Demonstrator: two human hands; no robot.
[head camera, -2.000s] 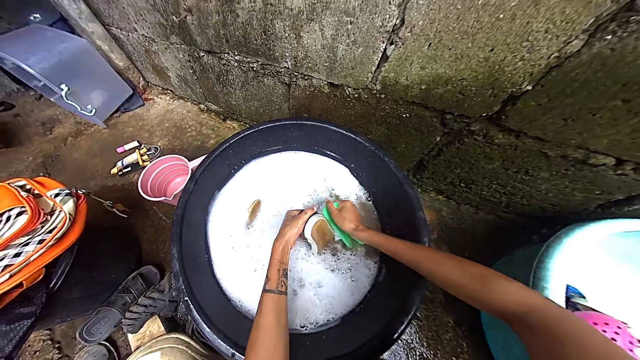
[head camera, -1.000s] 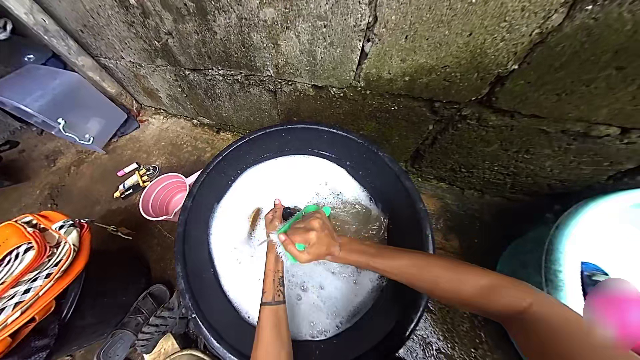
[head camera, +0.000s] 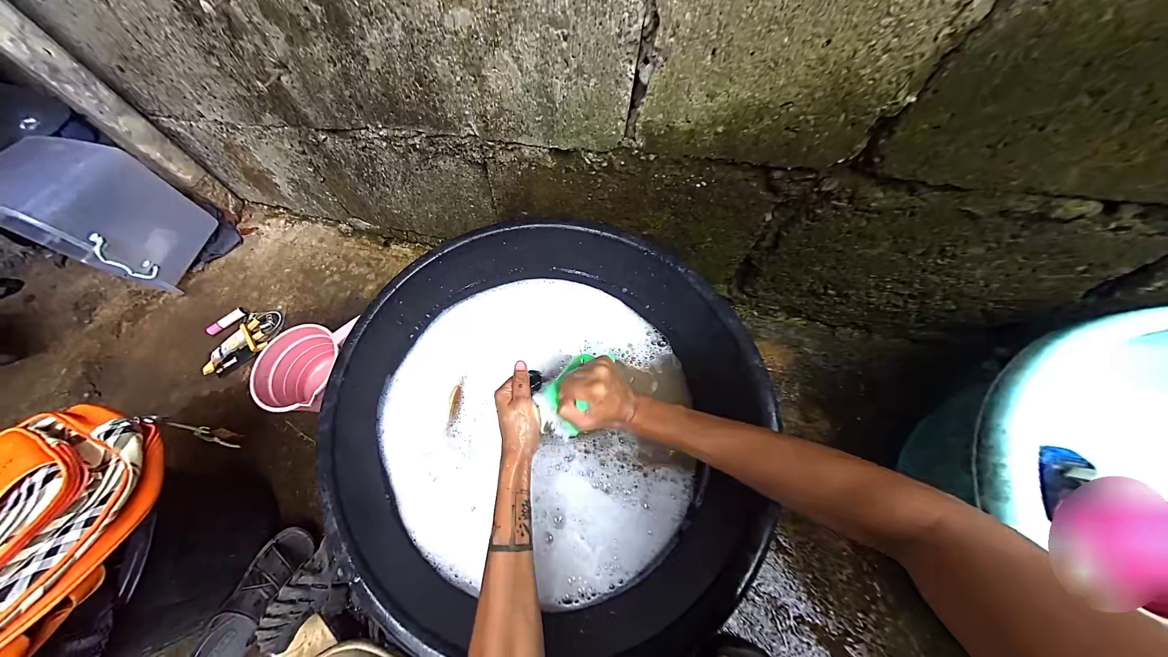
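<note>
A round black plastic basin (head camera: 730, 365) holds water covered in white suds (head camera: 474, 338). Near its middle my left hand (head camera: 519, 411) grips a dark-tipped item (head camera: 535, 380), mostly hidden by the hand and foam; its kind cannot be told. Just to the right, my right hand (head camera: 598, 397) is closed around a green scrub brush (head camera: 568, 422), its pale bristles against that item. Left of my left hand, a small brownish thing (head camera: 454, 403) shows at the surface of the suds.
A pink dipper (head camera: 294, 368) lies by the basin's left side, near small bottles or tubes (head camera: 239, 342). An orange plaid bag (head camera: 137, 465), sandals (head camera: 265, 584) and a clear plastic bin (head camera: 119, 205) are at left. A block wall (head camera: 547, 82) stands behind; a teal-rimmed tub (head camera: 995, 429) is at right.
Two seconds ago a pale, tan-lined item showed between my hands; now a dark end shows there. My right hand with the green brush has moved slightly right and up since one second ago.
</note>
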